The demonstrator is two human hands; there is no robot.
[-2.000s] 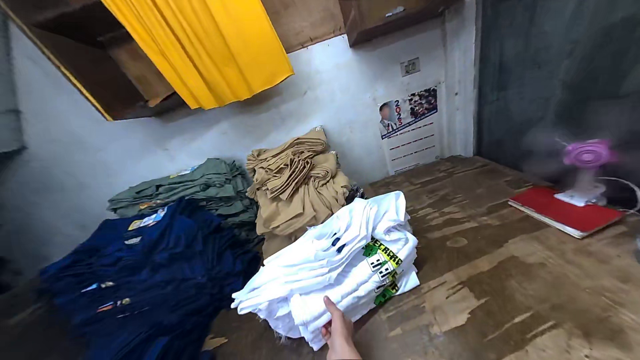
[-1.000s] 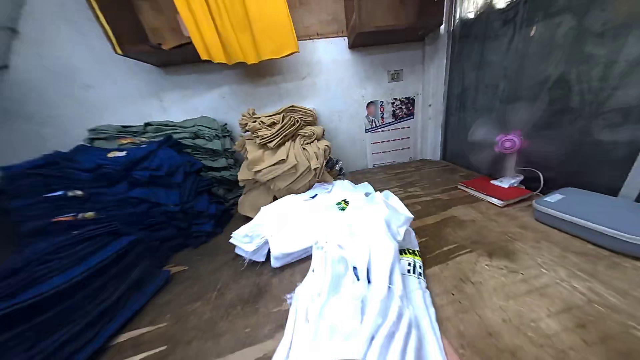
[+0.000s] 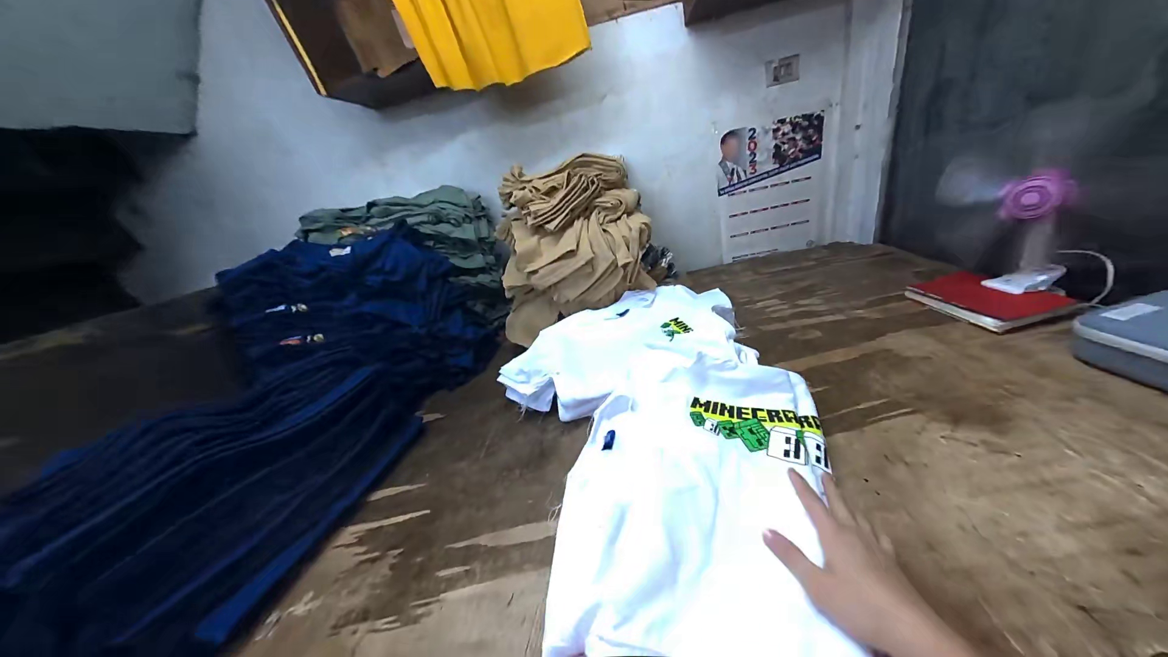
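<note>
My right hand (image 3: 849, 566) lies with its fingers apart on the right side of a white printed T-shirt (image 3: 684, 520), which is spread toward me on the wooden table. Green and black print with yellow crosses the shirt just beyond my fingertips. Behind it, and partly under its far edge, rests a stack of white T-shirts (image 3: 593, 351) with a small green print on top. My left hand is out of view.
Dark blue shirts (image 3: 338, 365) cover the table's left side. Behind stand green garments (image 3: 438, 228) and a tan pile (image 3: 575, 246). At right are a pink fan (image 3: 1038, 196), a red book (image 3: 990, 301) and a grey case (image 3: 1127, 338).
The white shirts, bunched together two seconds ago, now lie in two parts, the nearer one flatter with its print showing. My right hand has come onto the nearer shirt.
</note>
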